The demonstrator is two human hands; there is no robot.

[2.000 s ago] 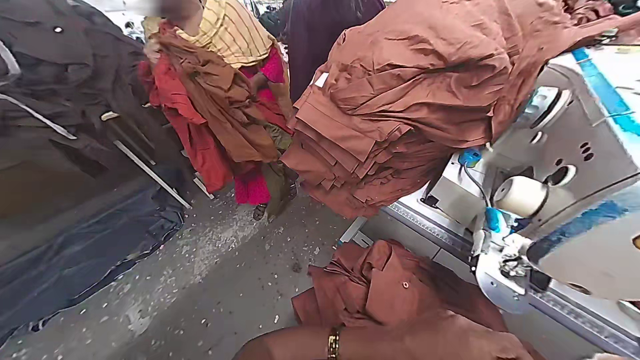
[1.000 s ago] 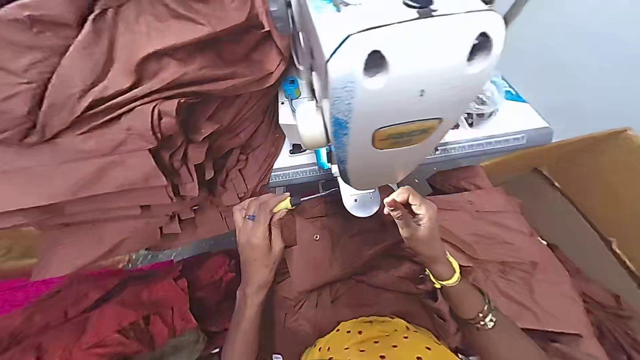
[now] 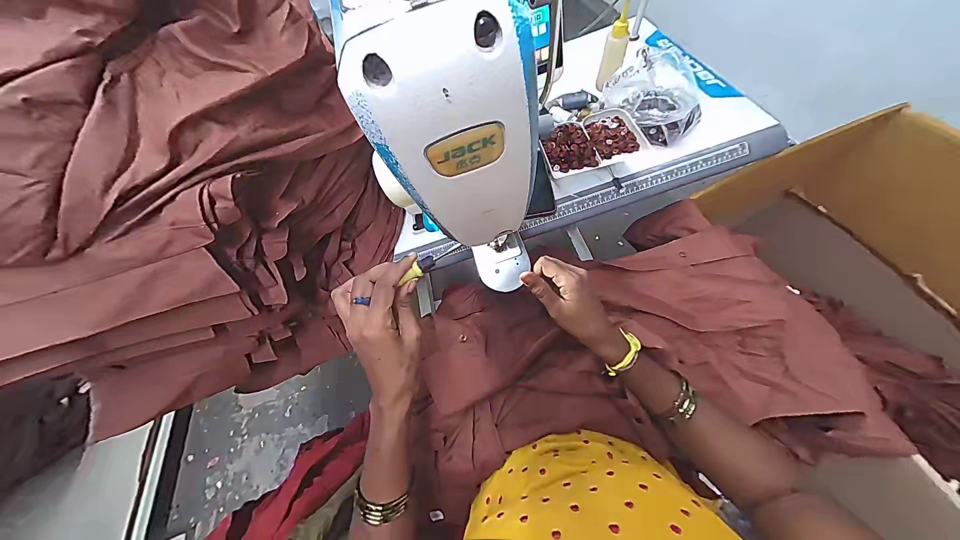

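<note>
My left hand (image 3: 381, 322) grips a small screwdriver by its yellow and dark handle (image 3: 416, 271); the thin shaft points right toward the needle area of a white and blue Jack sewing machine (image 3: 442, 97). My right hand (image 3: 562, 296) is at the right edge of the machine's rounded white work plate (image 3: 500, 268), thumb and fingertips pinched together; whether something tiny is between them cannot be told. Below both hands, a brown garment (image 3: 480, 352) with a button on it lies across my lap.
Stacked brown garments (image 3: 135, 187) fill the left side. On the machine table stand a tray of dark red buttons (image 3: 592, 142), a clear plastic bag (image 3: 656, 97) and an oil bottle (image 3: 613, 52). At right is an open cardboard box (image 3: 840, 172) with brown cloth running beside it.
The view has swung from the aisle, where another person held garments, to the machine front. Since one second ago, both hands have stayed near the work plate, the left still holding the screwdriver.
</note>
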